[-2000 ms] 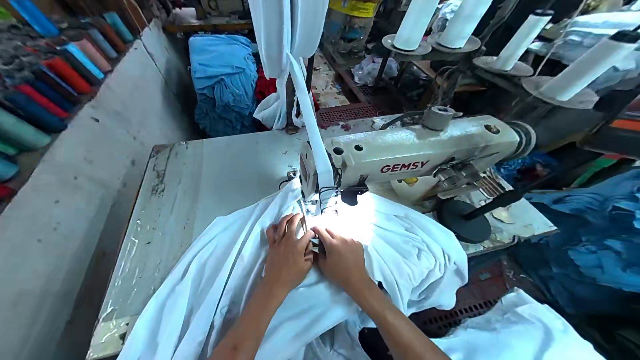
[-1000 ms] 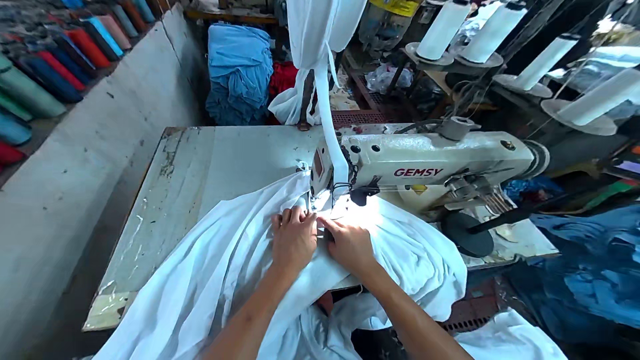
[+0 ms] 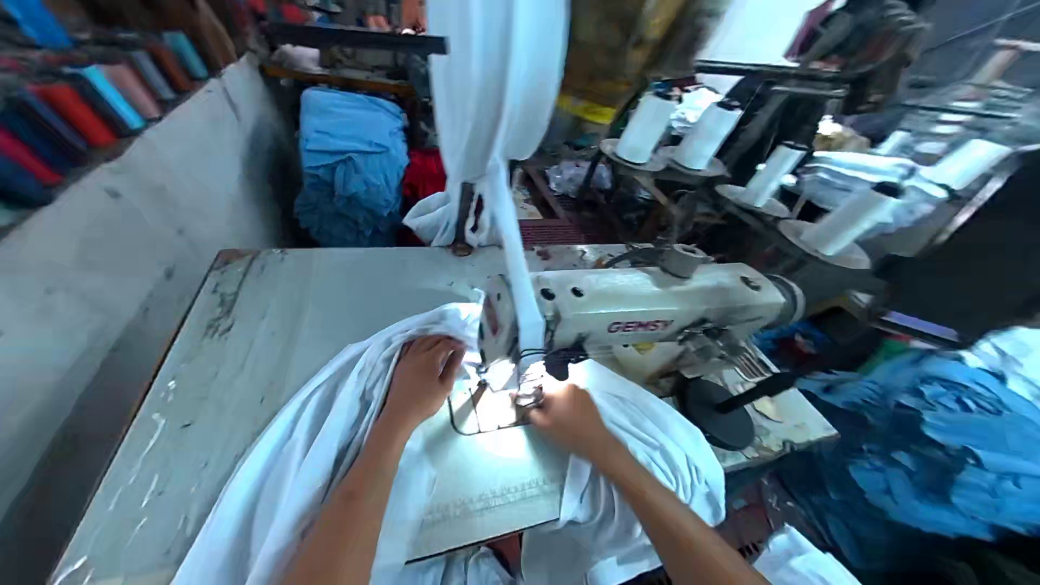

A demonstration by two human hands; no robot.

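Note:
A Gemsy sewing machine [image 3: 650,305] stands on the worn table, its lamp lighting the needle area. White fabric [image 3: 325,406] drapes over the table left of the needle and bunches again at the right. My left hand [image 3: 424,378] grips the gathered edge of this fabric, left of the machine head. My right hand [image 3: 569,418] is at the presser foot area, its fingertips partly hidden by glare and machine parts; whether they hold anything is unclear. A white fabric strip [image 3: 520,268] runs down from a hanging white bundle [image 3: 496,73] to the front of the machine head.
The sewing table [image 3: 268,325] meets a low wall [image 3: 162,179] at left, with thread spools [image 3: 73,114] beyond it. White thread cones [image 3: 707,134] stand behind the machine. Blue fabric piles lie behind the table [image 3: 349,162] and at right [image 3: 934,439]. A black round-based arm [image 3: 719,414] stands near the right edge.
My hands, close together at the needle before, are now apart, the left farther left and the right by the presser foot. The white fabric has parted, baring the machine bed.

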